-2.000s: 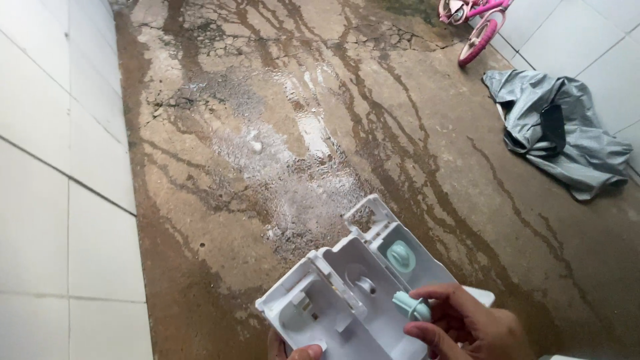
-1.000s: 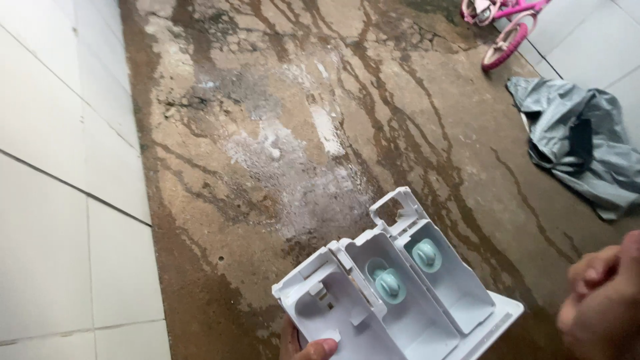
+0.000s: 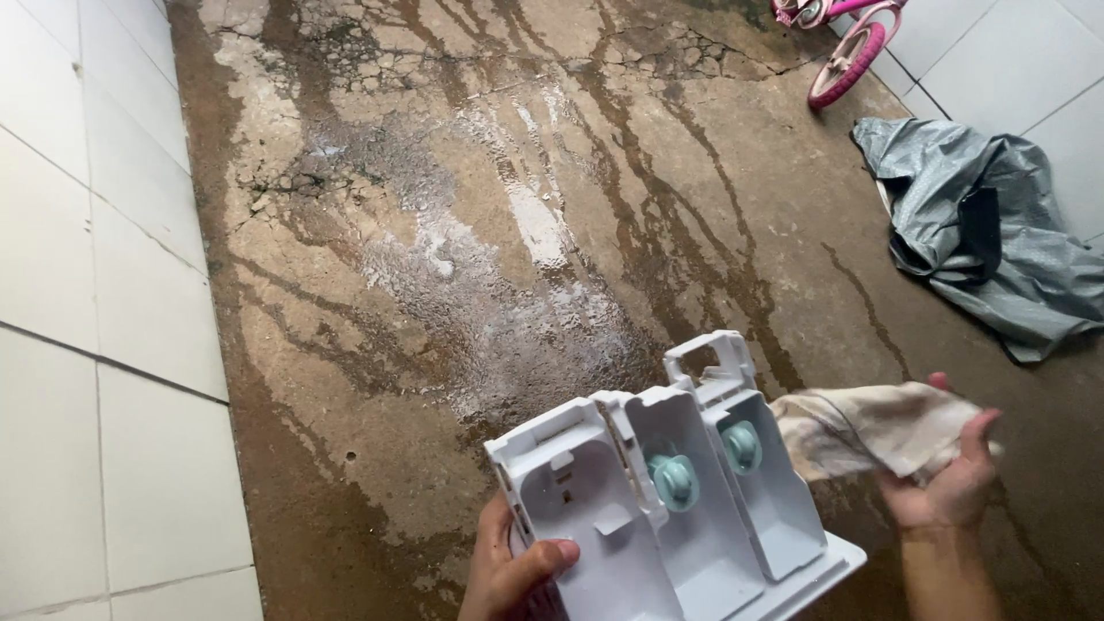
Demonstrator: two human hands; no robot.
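Note:
A white plastic detergent drawer [image 3: 699,552] with three compartments is tilted at the bottom centre, gripped at its left side by my left hand [image 3: 517,561], thumb inside the left compartment. One pale green plastic cap [image 3: 674,483] sits in the middle compartment and another pale green cap [image 3: 742,447] in the right one. To the right of the drawer, my right hand [image 3: 944,487] holds a crumpled off-white cloth [image 3: 880,427], slightly blurred, its far end reaching the drawer's right edge in this view. Part of my left hand is hidden behind the drawer.
Below lies a cracked, wet concrete floor [image 3: 414,345] with water streaks. White tiled walls stand on the left [image 3: 138,431] and at the upper right. A grey crumpled tarp or cover [image 3: 992,233] lies at the right, near a pink child's bicycle [image 3: 849,65].
The right hand held a green cap over the drawer two seconds ago; that cap then shows in the middle compartment. The right hand moved off to the right and now has a cloth.

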